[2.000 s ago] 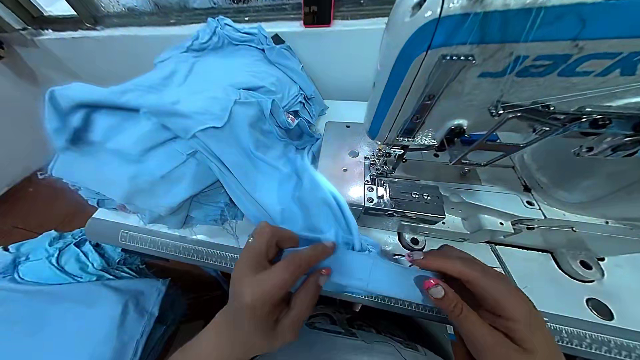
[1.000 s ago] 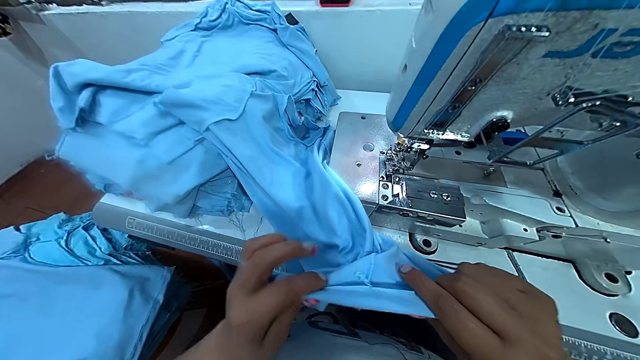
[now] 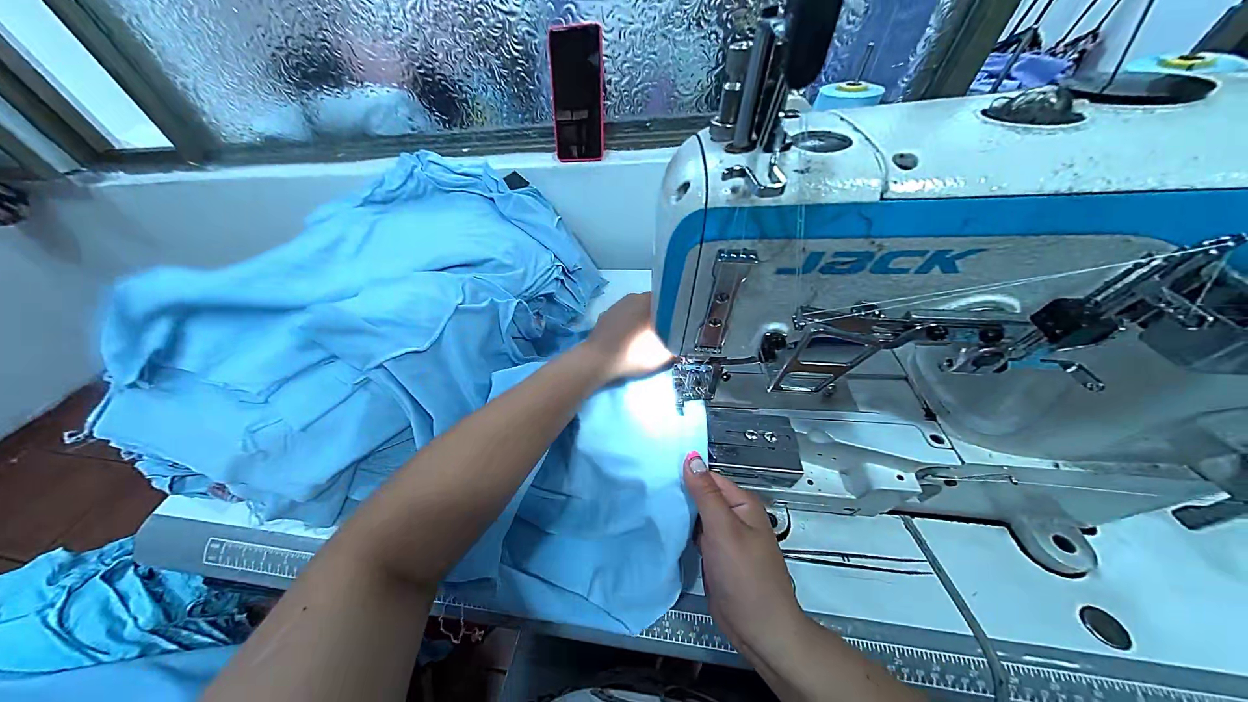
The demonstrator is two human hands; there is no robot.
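A light blue knit fabric piece lies on the bed of a Jack industrial sewing machine, its right edge running up to the presser foot. My left hand reaches behind the foot and rests at the far part of the fabric; its fingertips are hidden by the machine head. Closer to me, my right hand pinches the fabric's right edge between thumb and fingers, just in front of the foot. Bright light falls on the cloth beside the needle area.
A heap of light blue garments covers the table to the left. More blue fabric lies lower left, below the table edge. A phone leans against the window behind. A ruler strip runs along the front edge.
My left hand has moved from the front edge to behind the presser foot. The fabric now lies flatter, at the foot, with my right hand on its edge. The view has tilted up.
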